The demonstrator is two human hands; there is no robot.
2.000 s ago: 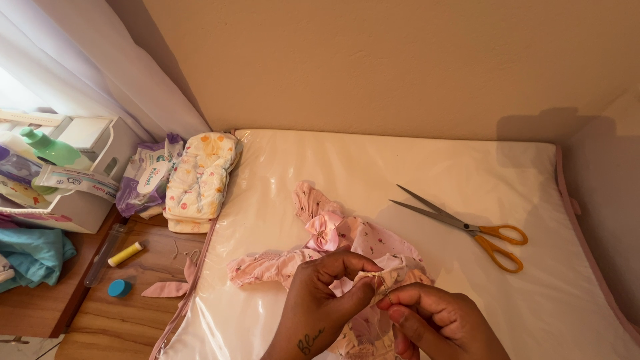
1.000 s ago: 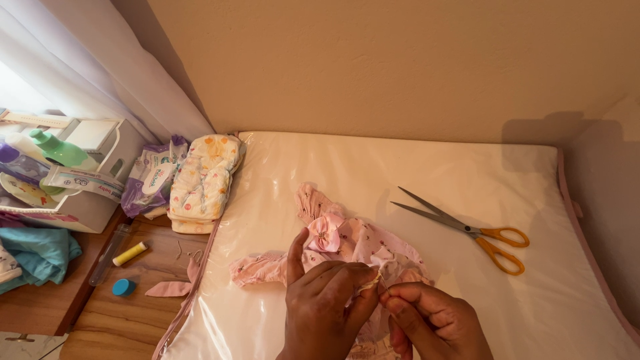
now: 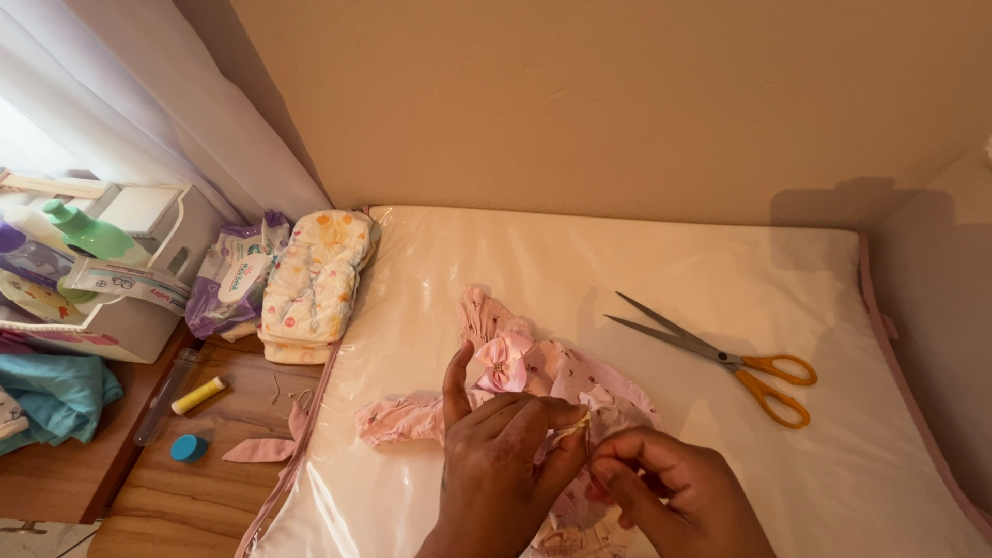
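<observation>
A small pink floral baby garment (image 3: 570, 372) with gathered edges and a satin bow (image 3: 502, 363) lies on a plastic-covered changing mat (image 3: 411, 271). Over its lower part, my left hand (image 3: 508, 457) pinches a cream-edged fold of the cloth between thumb and fingers, one finger raised beside the bow. Close at its right, my right hand (image 3: 659, 480) has thumb and forefinger pressed together at the fold; whether it holds a needle or thread is too small to tell. Orange-handled scissors (image 3: 721, 356) lie with blades apart on the mat, right of the garment.
Left of the mat, the wooden surface (image 3: 186, 496) bears a yellow thread spool (image 3: 198, 395), a clear tube (image 3: 167, 397), a blue cap (image 3: 187, 447) and pink fabric strips (image 3: 260, 450). Diapers (image 3: 314, 287), a wipes pack (image 3: 236, 271) and a white caddy of bottles (image 3: 132, 341) stand behind.
My left hand has turned so that its back faces up, with one finger raised beside the bow. My right hand stays close to the same fold of cloth.
</observation>
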